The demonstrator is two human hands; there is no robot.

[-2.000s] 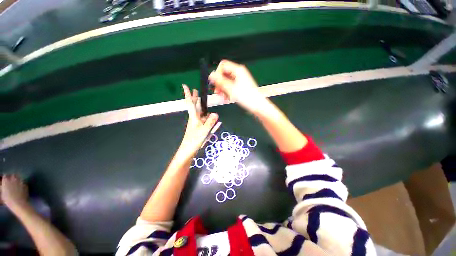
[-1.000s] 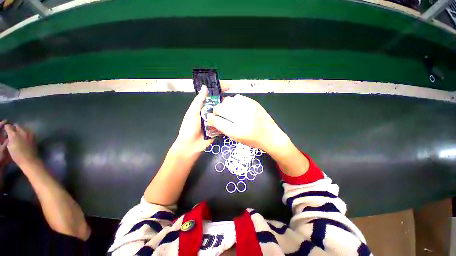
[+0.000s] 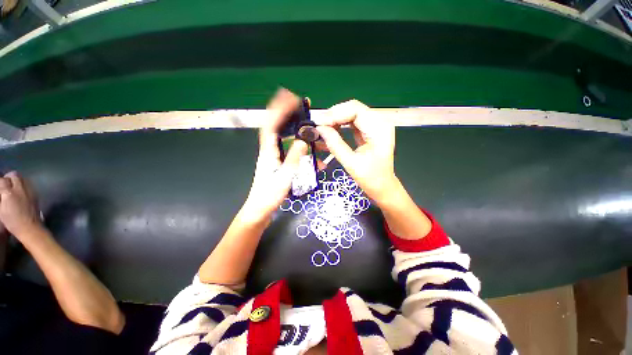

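A black handheld unit (image 3: 305,173) with a pale, glaring lower face is held over the worktop near the raised edge. My left hand (image 3: 271,163) grips it from the left; its upper fingers are blurred. My right hand (image 3: 364,149) is at its upper right, with thumb and fingertips on a round dark part with a lighter rim (image 3: 308,132) at the unit. Whether that part is seated in the unit cannot be told. A loose pile of thin white rings (image 3: 334,208) lies on the worktop just below. A slim white stick (image 3: 328,159) shows between the hands.
The dark worktop (image 3: 173,180) has a pale raised edge (image 3: 173,122), with the green belt (image 3: 208,87) beyond. A dark unit with a ring (image 3: 587,100) lies on the belt at right. Another person's arm (image 3: 59,267) is at left. A cardboard box (image 3: 537,319) stands at lower right.
The unit's board side faced up before; now a pale face and the round part show. My right hand has moved right and up from the unit's lower end. The ring pile looks unchanged.
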